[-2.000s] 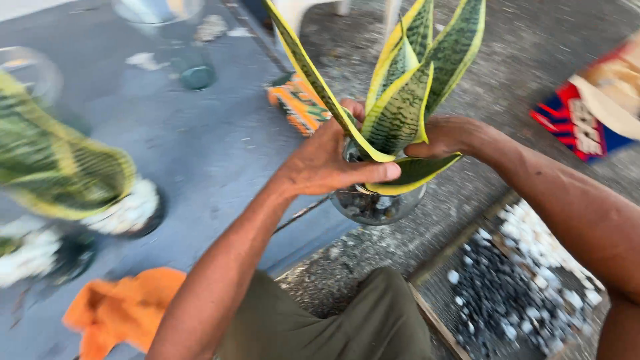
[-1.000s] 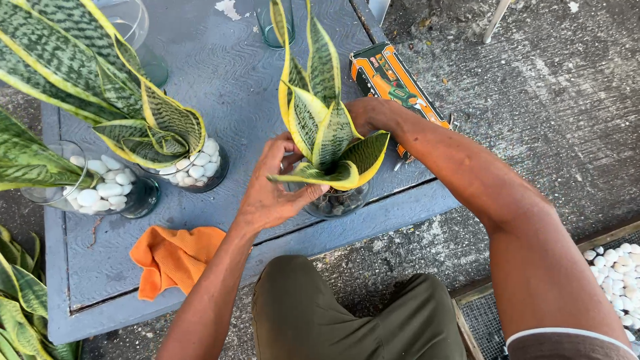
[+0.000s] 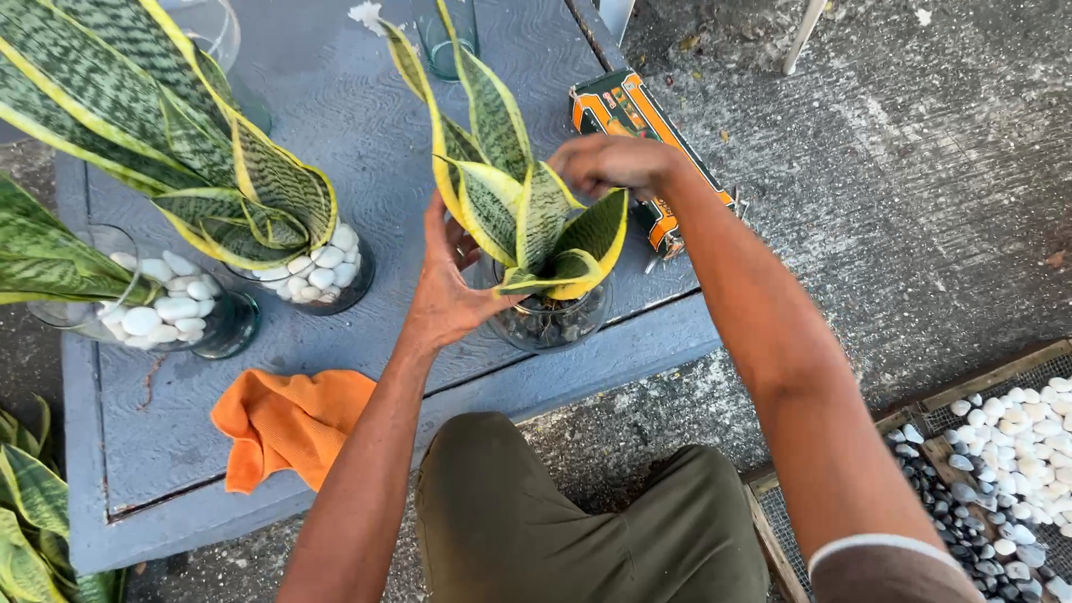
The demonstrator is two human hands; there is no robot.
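A snake plant with yellow-edged leaves [image 3: 536,209] stands in a clear glass vase [image 3: 557,322] holding dark pebbles, near the front edge of the blue-grey table. My left hand [image 3: 456,280] grips the plant's left side, its thumb on the base leaves at the rim; some fingers are hidden behind leaves. Just right of the upper leaves is my right hand [image 3: 611,163], blurred, its fingers curled near a leaf. Whether it holds anything is not visible.
Two vases of white pebbles [image 3: 322,276] [image 3: 176,310] with snake plants stand at left. An orange cloth [image 3: 293,423] lies at the table's front. Beyond my right hand is an orange-and-green box [image 3: 653,117]. Glass vessels [image 3: 444,42] stand behind. Mesh trays hold white [image 3: 1030,435] and dark pebbles [image 3: 938,502] at lower right.
My right hand has come away from behind the plant's leaves, up and to the right. My left hand stays at the plant. The view has shifted since the oldest frame.
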